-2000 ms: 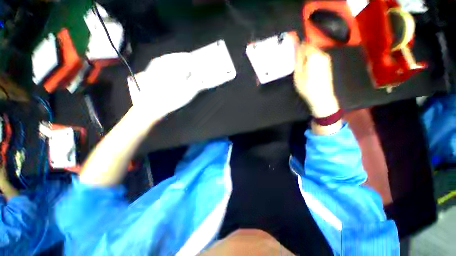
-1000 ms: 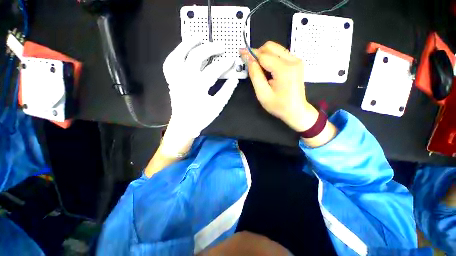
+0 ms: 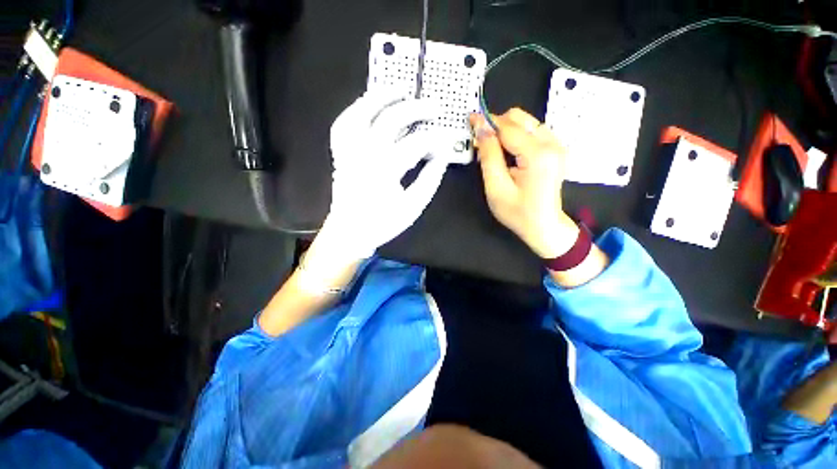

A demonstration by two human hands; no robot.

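Observation:
A white device (image 3: 445, 69) with vent holes and dark corner feet lies on the black bench mat in front of me. My left hand (image 3: 381, 169), in a white glove, rests on its lower left part with the fingers curled. A dark lead (image 3: 423, 46) runs down over the device to the gloved fingers. My right hand (image 3: 525, 179), bare with a dark red wristband, pinches a thin cable (image 3: 486, 96) at the device's right edge. Its fingertips partly hide the cable end. A second white device (image 3: 597, 125) lies flat to the right, not held.
A barcode scanner (image 3: 240, 101) lies at left. A device (image 3: 87, 137) on an orange-red pad (image 3: 156, 114) is further left. At right are another device (image 3: 693, 192), a black mouse (image 3: 782, 183) and a red tape dispenser (image 3: 798, 256). Another person's arm (image 3: 812, 394) shows at lower right.
Since one second ago, the view has shifted, with the bench things lower in it. Both hands stay at the same device. Two seconds ago the hands were apart, the right one near the dispenser.

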